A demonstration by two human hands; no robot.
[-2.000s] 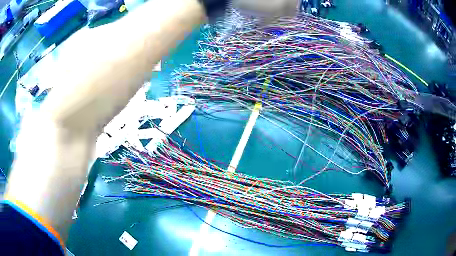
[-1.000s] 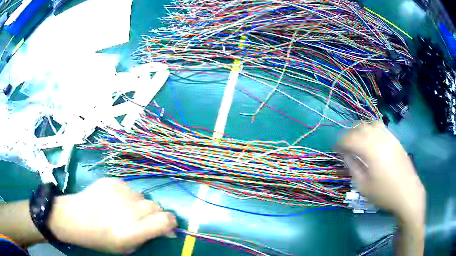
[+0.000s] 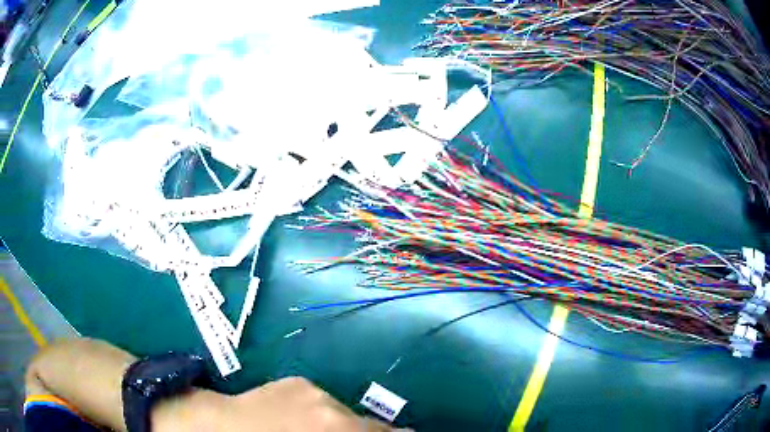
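Observation:
My left hand (image 3: 283, 407) is at the bottom edge, with a black band on the wrist. Its fingers are cut off by the edge, so any hold is hidden. My right hand is out of the picture. A small white marker sleeve (image 3: 382, 402) with black print lies beside my left hand. The labelled harness bundle (image 3: 540, 253) lies across the middle right, loose ends to the left, with white sleeves (image 3: 748, 304) clustered at its right end. White printed marker strips (image 3: 203, 312) lie in tangled loops at the left.
A larger pile of coloured wires (image 3: 625, 38) lies at the upper right. A clear plastic bag (image 3: 63, 202) lies under the strips, with a white paper sheet (image 3: 211, 21) beyond. Yellow tape (image 3: 593, 143) crosses the green mat. Thin dark wires (image 3: 739, 412) show at the lower right.
The view has swung left, so bundle and pile sit further right. My right hand has gone out of view. My left hand is now lower and partly cut off, its fingers no longer visible.

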